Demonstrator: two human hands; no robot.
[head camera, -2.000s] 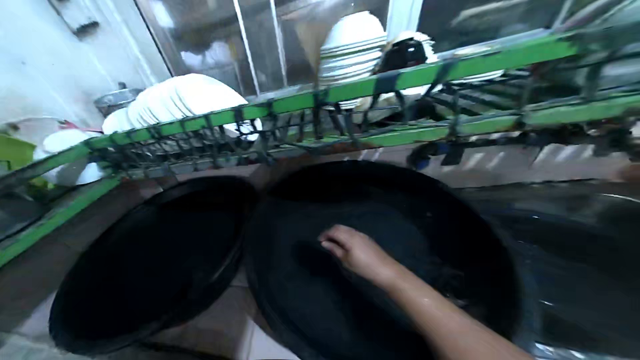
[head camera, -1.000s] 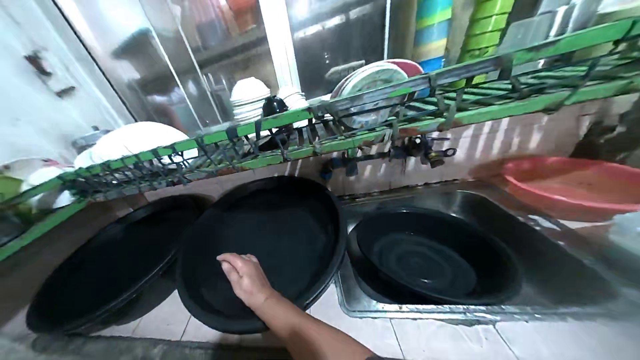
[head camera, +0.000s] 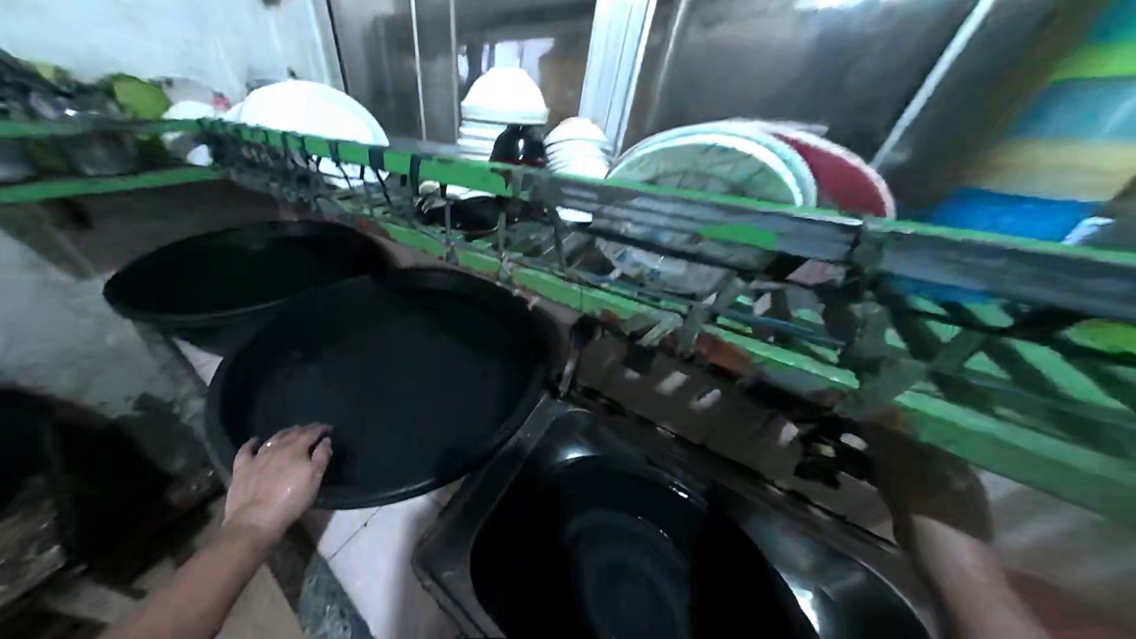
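Observation:
My left hand (head camera: 280, 470) lies over the near rim of a large round black basin (head camera: 399, 373), its slightly curled fingers on the inner side. Whether they grip the rim cannot be told. At the right, my right hand (head camera: 932, 479) is a blur near the dark tap fittings (head camera: 834, 448) on the wall; its fingers and any hold are unclear. A second black basin (head camera: 240, 266) stands behind and left of the first, their rims overlapping in view. Another black basin (head camera: 621, 550), which appears to hold water, sits in the metal sink (head camera: 444, 541) at the bottom.
A green-framed dish rack (head camera: 763, 222) runs along the wall above the basins, with white bowls (head camera: 504, 98), plates (head camera: 710, 169) and a white rounded dish (head camera: 306, 115) on it. Pale tiles (head camera: 382, 541) lie between basin and sink. Blue and green containers (head camera: 1021, 177) stand upper right.
A hand was over the middle of the large basin; now my left hand is at its near rim, and my right hand is by the wall fittings. The view has swung and moved closer.

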